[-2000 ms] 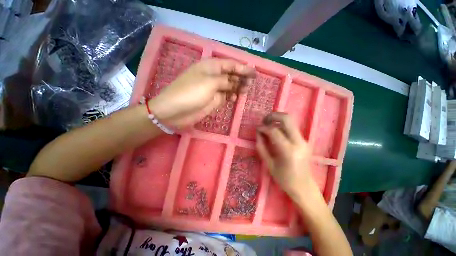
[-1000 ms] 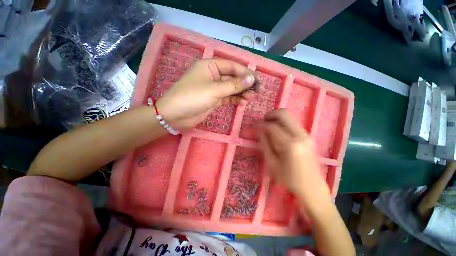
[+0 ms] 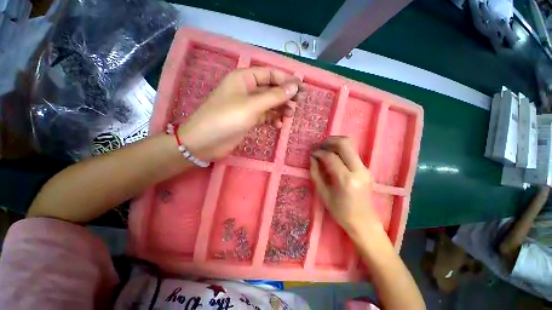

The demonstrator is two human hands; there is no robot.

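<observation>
The pink foam tray (image 3: pixel 275 168) has rectangular pockets in two rows. Small metal parts (image 3: pixel 310 124) lie in regular rows in the far pockets at left and middle. Loose parts (image 3: pixel 289 227) lie heaped in the near middle pocket, with a smaller scatter in the pocket left of it. My left hand (image 3: pixel 239 112) is above the far pockets, thumb and fingertips pinched on small dark parts. My right hand (image 3: pixel 344 181) is at the near edge of the third far pocket, fingertips pinched together; whether a part is between them is too small to tell.
A clear plastic bag (image 3: pixel 100 60) with dark contents lies left of the tray, with a printed paper (image 3: pixel 136 109) beside it. A white rail (image 3: pixel 417 75) and grey post (image 3: pixel 363 24) stand behind. White boxes (image 3: pixel 513 130) are at right. Another person's arm (image 3: pixel 525 221) shows at far right.
My right hand has lowered slightly, its fingertips now at the near end of the third far pocket. My left hand stays pinched above the tray. The whole view has shifted slightly.
</observation>
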